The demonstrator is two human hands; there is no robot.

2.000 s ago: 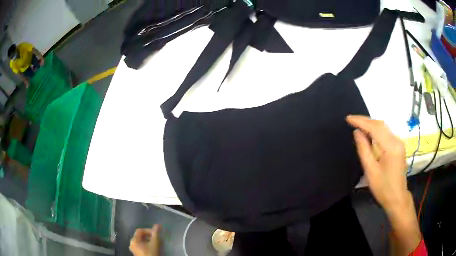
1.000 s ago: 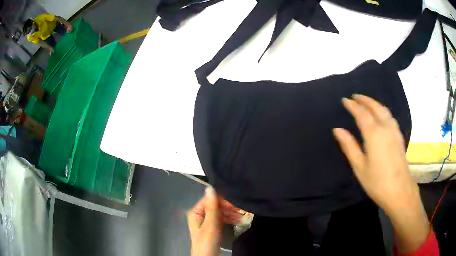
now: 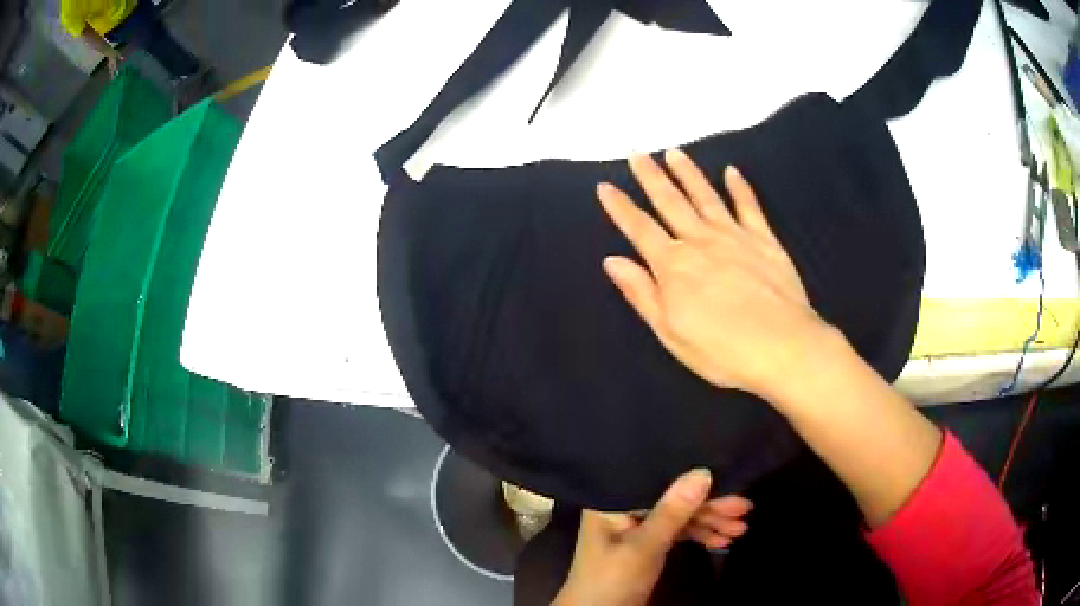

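Note:
A black half-moon bag body [image 3: 521, 320] lies flat on the white table, its rounded lower edge over the table's near edge. A wide black strap [image 3: 474, 95] runs up from its left corner, where a small white label [image 3: 417, 161] shows. Another black strap [image 3: 918, 71] leaves its right corner. My right hand [image 3: 722, 284] lies flat on the cloth with fingers spread and holds nothing. My left hand [image 3: 645, 533] is at the bag's bottom edge, thumb on top and fingers beneath, pinching the edge.
Snips with a blue part [image 3: 1028, 255] and other tools lie at the right of the table [image 3: 284, 284]. A yellow strip [image 3: 983, 328] runs along the near edge. Green bins [image 3: 178, 284] stand at the left. A person in yellow [image 3: 95, 17] is at the upper left.
My right hand has moved left and flattened on the bag's middle. My left hand has come up from the lower left and moved right to the bag's bottom edge. The view has shifted.

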